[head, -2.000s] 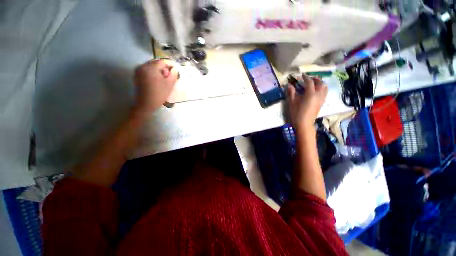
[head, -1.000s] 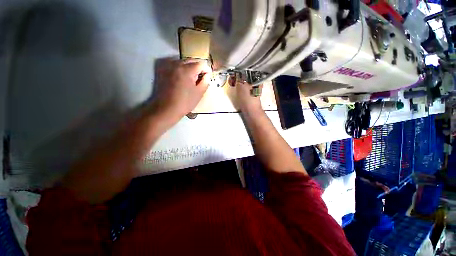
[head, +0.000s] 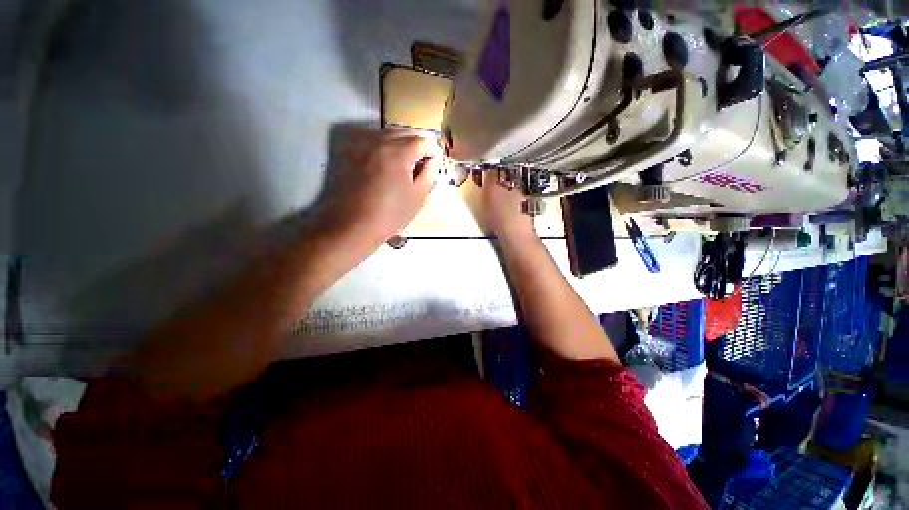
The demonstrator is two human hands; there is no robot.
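The cream sewing machine head (head: 638, 110) fills the upper right, its needle area low at its left end in a bright light. My left hand (head: 384, 184) rests on the machine bed left of the needle area, fingers bent together at the glare. My right hand (head: 505, 207) is just right of the needle area, its fingers partly hidden under the head. Whether a thread or small piece is between the fingers cannot be told. A dark smartphone (head: 590, 234) lies on the bed right of my right hand.
Blue-handled snips (head: 643, 246) lie right of the phone. Black coiled cable (head: 720, 266) hangs at the table edge. Blue crates (head: 772, 319), a red item (head: 723, 314) and white cloth (head: 670, 398) are below right. The white table (head: 419, 299) has a printed ruler.
My right hand has moved from beside the phone to the needle area. My left hand stays near the needle. The view has shifted toward the machine's end, and the phone screen has gone dark.
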